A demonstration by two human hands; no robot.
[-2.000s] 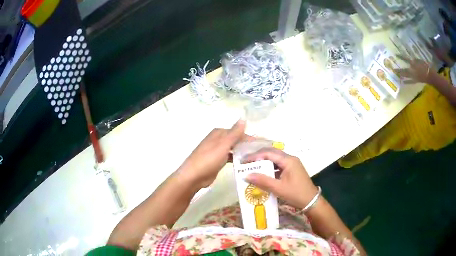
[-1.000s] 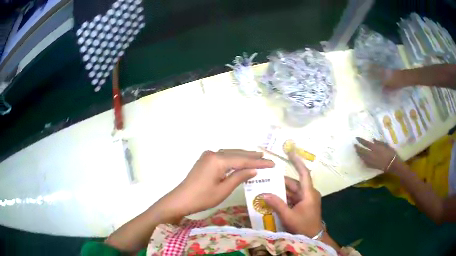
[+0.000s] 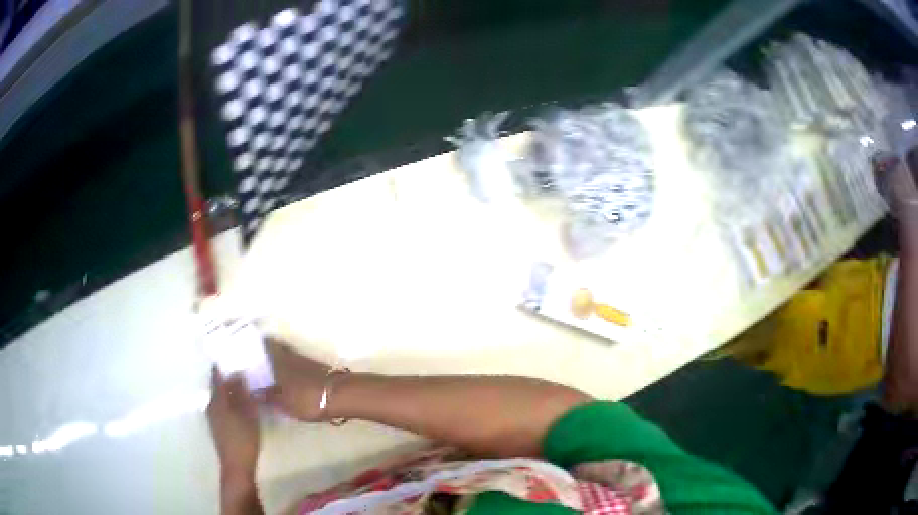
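A small white box (image 3: 242,354), blurred, is at the left part of the bench, just below the red-handled tool (image 3: 203,256). My right hand (image 3: 290,382) reaches across from the right and grips the near end of the box. My left hand (image 3: 234,402) is at the box's near left side; blur hides whether its fingers grip it. A white retail box with a yellow fan print (image 3: 594,307) lies on the bench (image 3: 403,292) right of centre.
A clear bag of white cords (image 3: 607,171) and a loose cord bundle (image 3: 483,151) are at the far edge. Another bag (image 3: 730,116) and rows of boxes (image 3: 795,231) are at right, beside another person's arm (image 3: 899,272). A dotted black sheet (image 3: 292,96) hangs at upper left.
Both my hands have moved from the front middle to the left end of the bench. The printed box on the bench is uncovered. The other person's hands have drawn back to the right.
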